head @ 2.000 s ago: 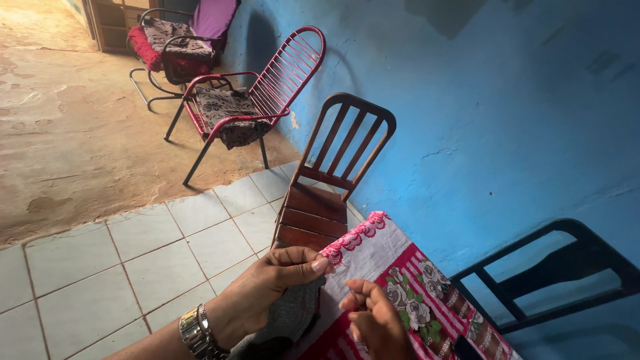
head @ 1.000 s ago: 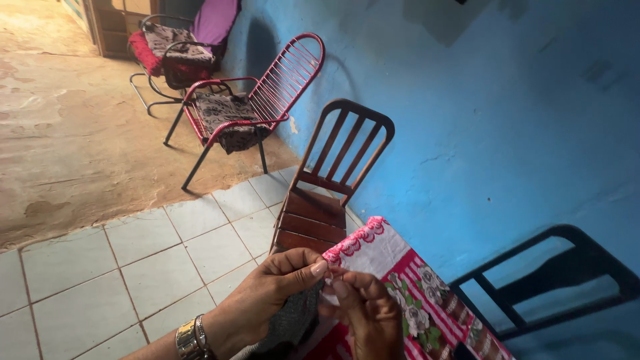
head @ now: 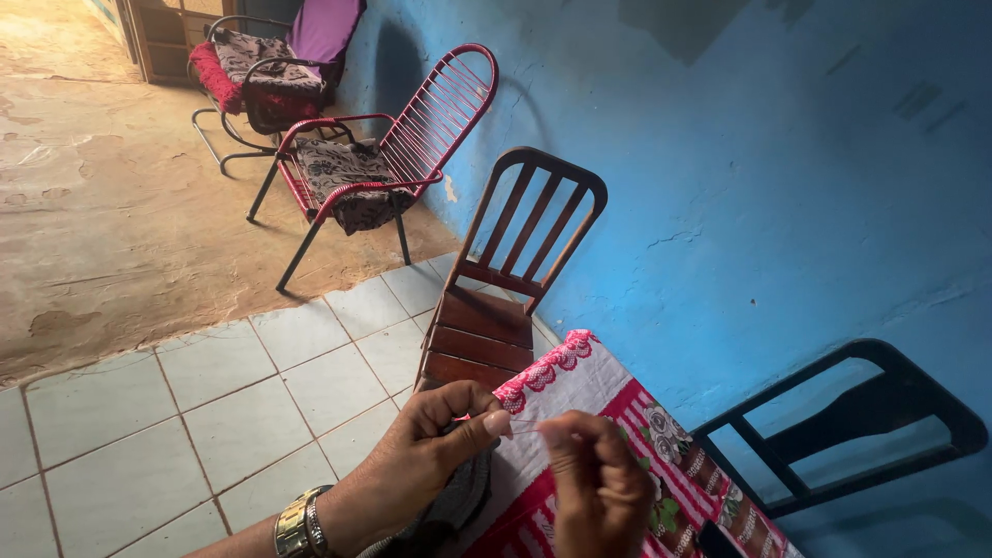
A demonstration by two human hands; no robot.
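Observation:
My left hand (head: 446,438), with a gold watch (head: 294,525) and a bracelet at its wrist, pinches something very thin between thumb and forefinger. Close on its right, my right hand (head: 593,473) has thumb and forefinger together, and a fine thread (head: 525,425) spans the small gap between the two hands. What exactly sits in the fingertips is too small to tell. Both hands are above a tablecloth (head: 570,377) with a pink scalloped edge and printed flowers. Dark grey fabric (head: 465,488) lies partly hidden below my left hand.
A slatted wooden chair (head: 484,329) stands beyond the table, and a black chair (head: 841,434) at the right by the blue wall. A red corded armchair (head: 349,182) and a cushioned chair (head: 267,74) are farther back. A dark object (head: 717,540) rests on the cloth.
My hands were apart two seconds ago, then close together one second ago. Now a small gap with thread across it shows between them.

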